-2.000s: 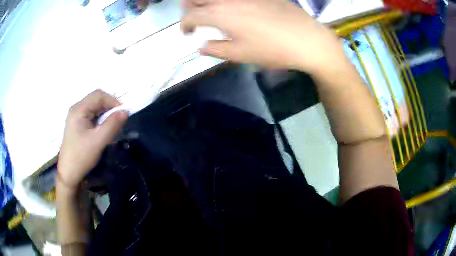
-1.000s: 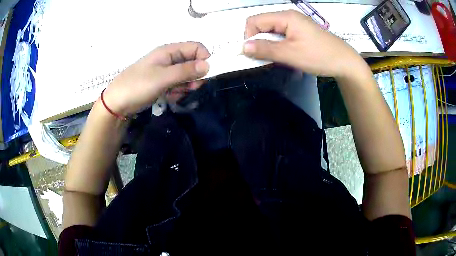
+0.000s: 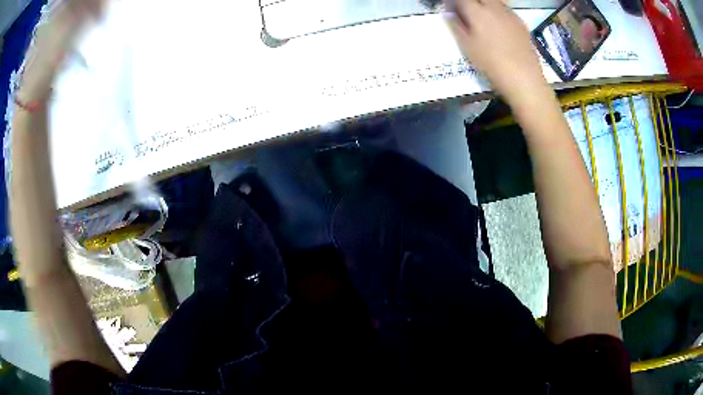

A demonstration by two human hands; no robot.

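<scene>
My left hand (image 3: 68,25) is at the top left over the white table, blurred; whether it holds anything cannot be told. My right hand (image 3: 487,35) is at the top edge, left of the phone, its fingers partly cut off; its grip is unclear. A blurred white tape (image 3: 137,158) runs down over the table's front edge at left. It meets a looped white bundle (image 3: 123,266) hanging below. White cut pieces (image 3: 116,333) lie on a brown board at the lower left.
The white table (image 3: 208,85) has a printed ruler along its front edge. The rounded end of the machine bed (image 3: 274,37) shows at top. A lit smartphone (image 3: 572,37) lies at right. A yellow wire basket (image 3: 626,193) holds a pale blue packet. Dark-clad legs are below.
My hands have moved apart from the white piece at the table edge: the left far up and left, the right up to the top edge. The pink-handled snips no longer show.
</scene>
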